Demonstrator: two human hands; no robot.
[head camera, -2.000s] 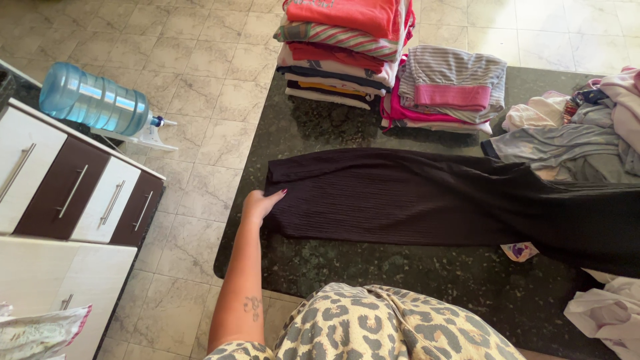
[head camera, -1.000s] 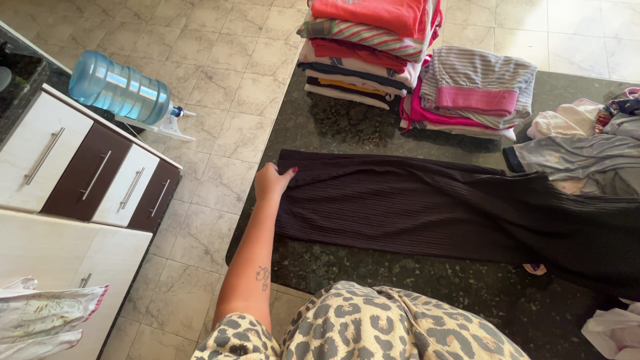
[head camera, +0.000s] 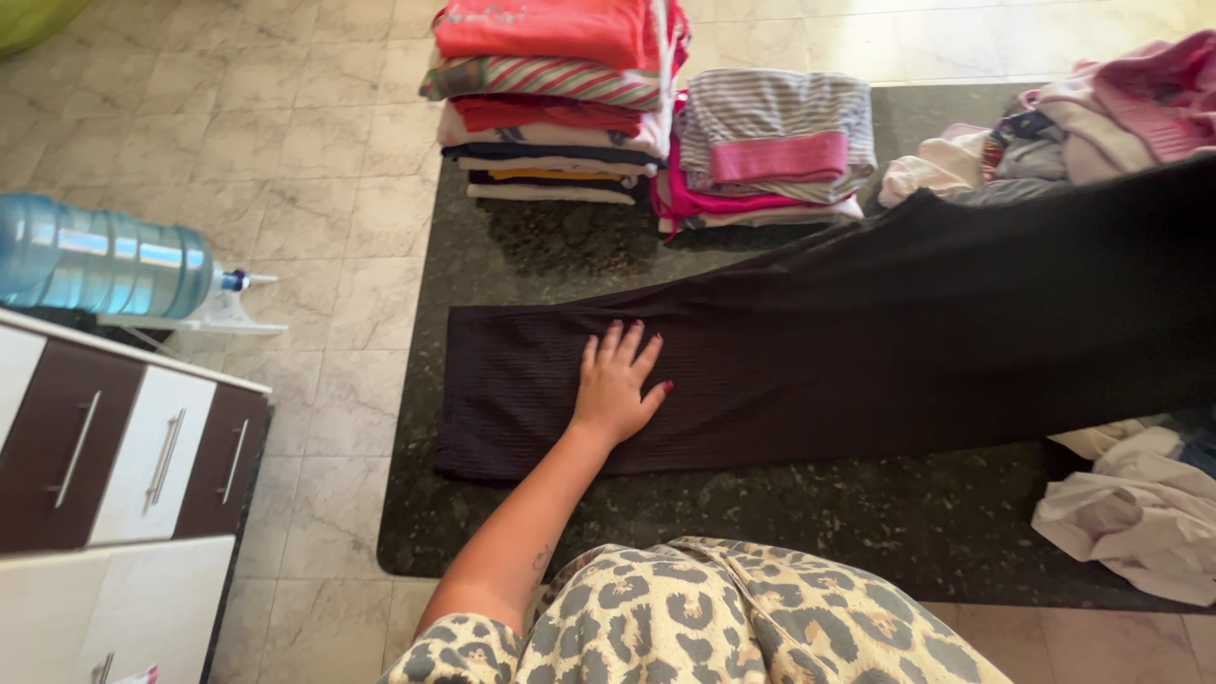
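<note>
Black ribbed trousers lie lengthwise across a dark speckled stone countertop, their hem end squared off at the left. My left hand rests flat on the fabric near that end, palm down with fingers spread, gripping nothing. Toward the right the garment widens, rises and runs out of view. My right hand is outside the frame.
Behind the trousers stand a tall stack of folded clothes and a lower stack. Loose clothes lie at the back right, a crumpled white garment at the front right. Drawers and a water jug are at left.
My left hand has let go of the trousers' left edge and moved right onto the leg, fingers now spread. The right part of the trousers has shifted toward the back.
</note>
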